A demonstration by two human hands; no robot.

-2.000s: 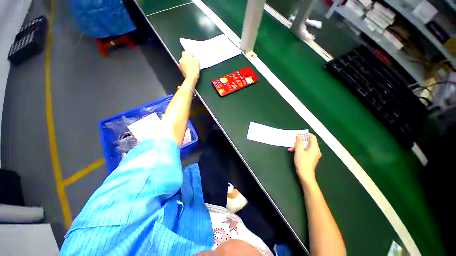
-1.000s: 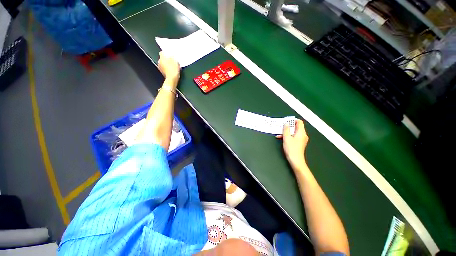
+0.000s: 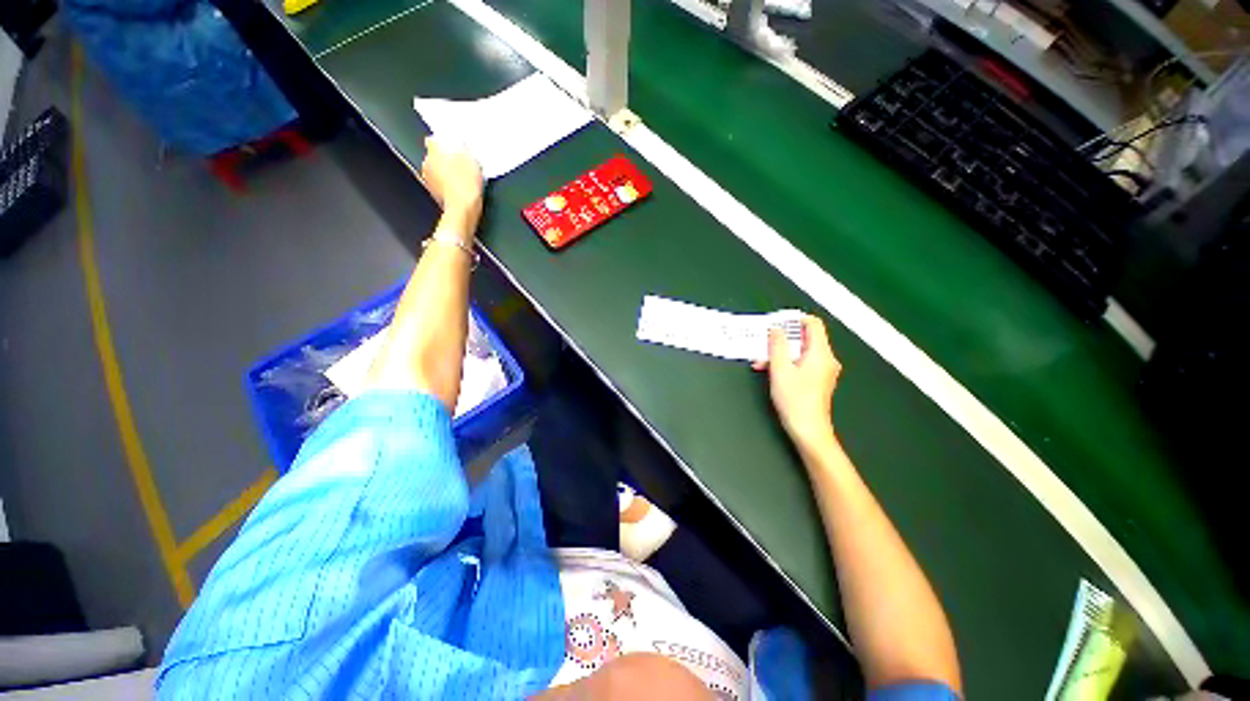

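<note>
My left hand is at the upper left of the bench and grips the near edge of white sheets, which lie on the dark green bench. My right hand holds the right end of a narrow white sticker strip between thumb and fingers, over the middle of the bench. The strip has rows of small dark dots, clearest near my thumb. A red phone or phone case with cartoon figures lies flat between the sheets and the strip.
A pale rail with a post divides the bench from the green conveyor. A black tray lies across it. A blue bin with white paper and film stands at left. A yellow-green packet lies at lower right.
The view has shifted, so the bench items sit further left and up in the picture, and more of the yellow-green packet shows. Both hands keep their holds.
</note>
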